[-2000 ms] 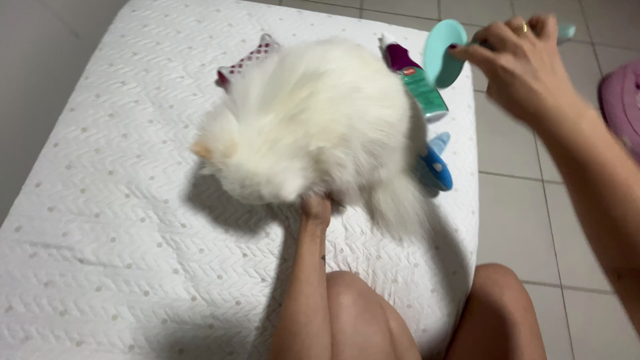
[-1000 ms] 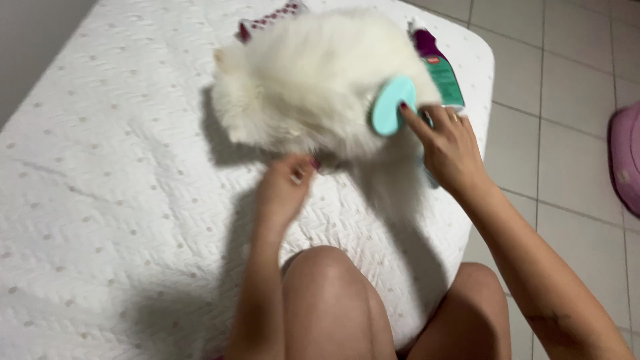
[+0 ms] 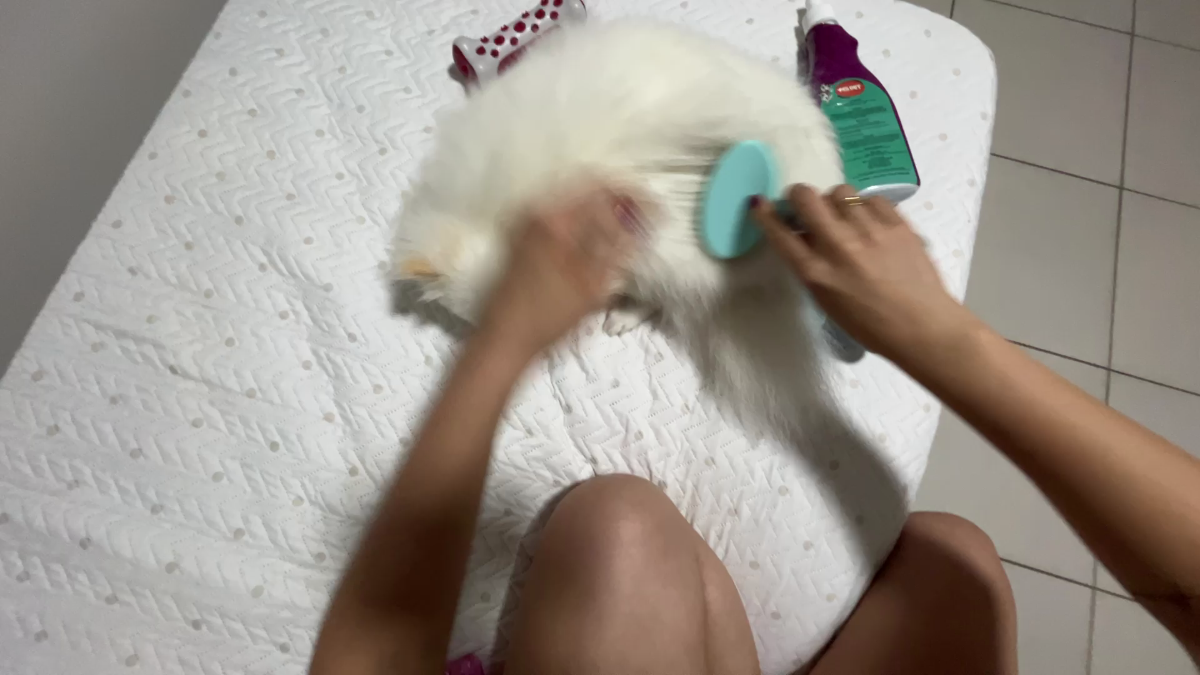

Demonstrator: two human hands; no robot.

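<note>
A long-haired white cat [image 3: 600, 112] lies curled on the quilted mattress [image 3: 234, 375], its head toward the left and its tail toward my knees. My right hand [image 3: 858, 253] grips the handle of a turquoise pet brush [image 3: 739, 200], index finger on the back of the oval head, bristles against the fur of the cat's side. My left hand [image 3: 572, 253], blurred by motion, is over the cat's flank near the shoulder; whether its fingers are closed on anything does not show. One of the cat's paws [image 3: 626, 317] pokes out just below it.
A purple and green spray bottle [image 3: 867, 122] lies behind the cat at the right. A white item with dark red dots [image 3: 516, 39] lies beyond its back. Under my right hand, a bluish object [image 3: 839, 339] is partly hidden. Tiled floor [image 3: 1050, 244] runs along the mattress's right edge.
The brush was raised off the cat at first and is now against its side. My left hand has moved from the cat's underside, near the mattress, up over its flank.
</note>
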